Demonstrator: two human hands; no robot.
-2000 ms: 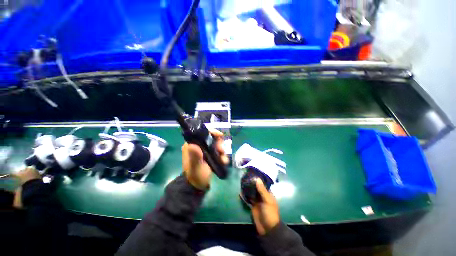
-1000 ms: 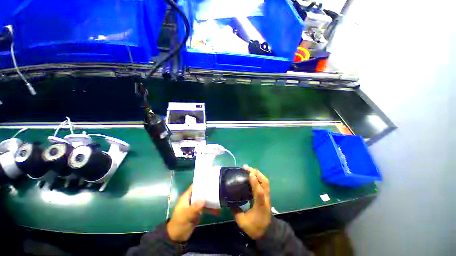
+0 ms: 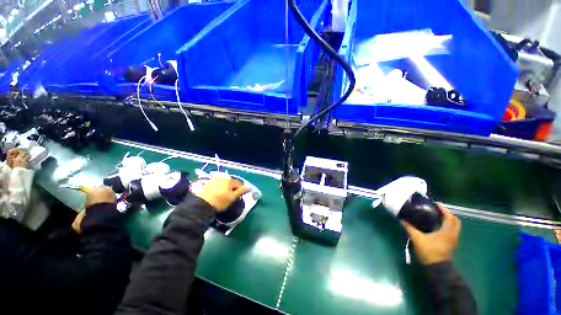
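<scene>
My right hand (image 3: 438, 239) grips the black ball of a white security camera (image 3: 403, 192) at the right, near the bench's back rail; its thin white lead hangs down. My left hand (image 3: 222, 192) reaches left and is closed over another security camera (image 3: 232, 212), the rightmost of a row of white-and-black cameras (image 3: 147, 184). My fingers hide its top. The black electric screwdriver (image 3: 292, 187) hangs upright on its cable between my hands, beside the silver-white screw feeder (image 3: 323, 197).
Neighbours' hands (image 3: 98, 197) work at the left. Large blue bins (image 3: 240, 67) stand behind the bench, one with black parts and white leads on its edge. A small blue bin (image 3: 534, 277) is at the right edge. Orange and yellow rings (image 3: 514, 112) lie at far right.
The camera held by both hands has moved right and is now in my right hand alone. My left hand has let go of it and moved left onto the row. The view has turned left.
</scene>
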